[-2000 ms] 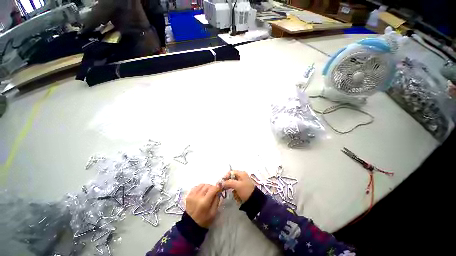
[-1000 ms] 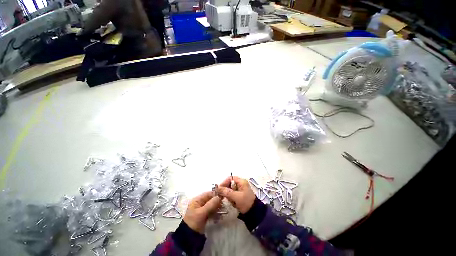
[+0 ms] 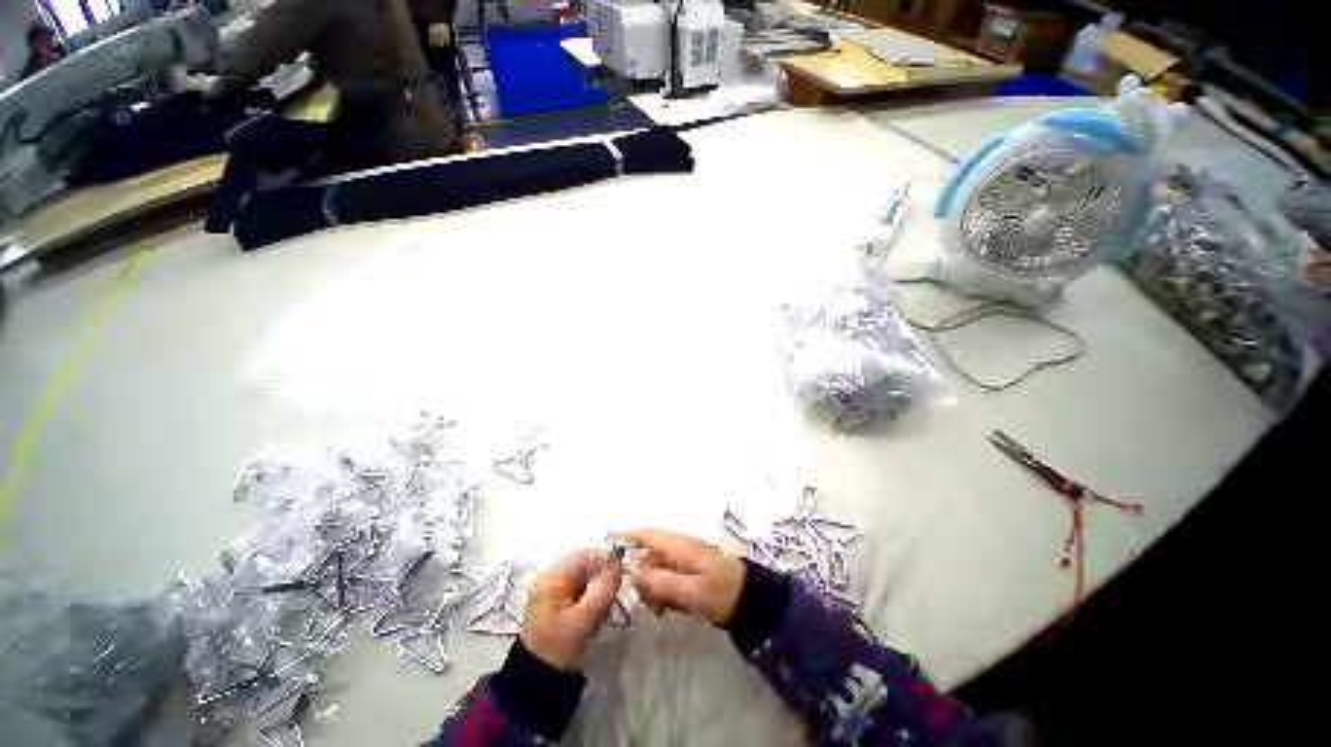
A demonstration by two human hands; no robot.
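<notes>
My left hand [image 3: 566, 606] and my right hand [image 3: 683, 578] meet at the front of the table. Between their fingertips is a small triangular metal buckle [image 3: 618, 555], partly hidden by the fingers. A heap of buckles in clear plastic sleeves [image 3: 343, 547] lies to the left. A smaller pile of bare-looking triangular buckles [image 3: 818, 546] lies just right of my right hand. One single buckle [image 3: 520, 458] lies apart, beyond my left hand.
A clear bag of wrapped hardware [image 3: 854, 355] stands before the desk fan [image 3: 1039, 209] and its cord. Open thread snips [image 3: 1034, 461] with red cord lie right. Greyish plastic [image 3: 88, 664] is at lower left. A black fabric roll [image 3: 467, 186] lies at the far edge; a person [image 3: 365, 80] is beyond.
My right hand has turned flatter, its fingers now pointing left against my left fingertips. The thin dark tip that stood up from my right fingers no longer shows. The view has shifted slightly.
</notes>
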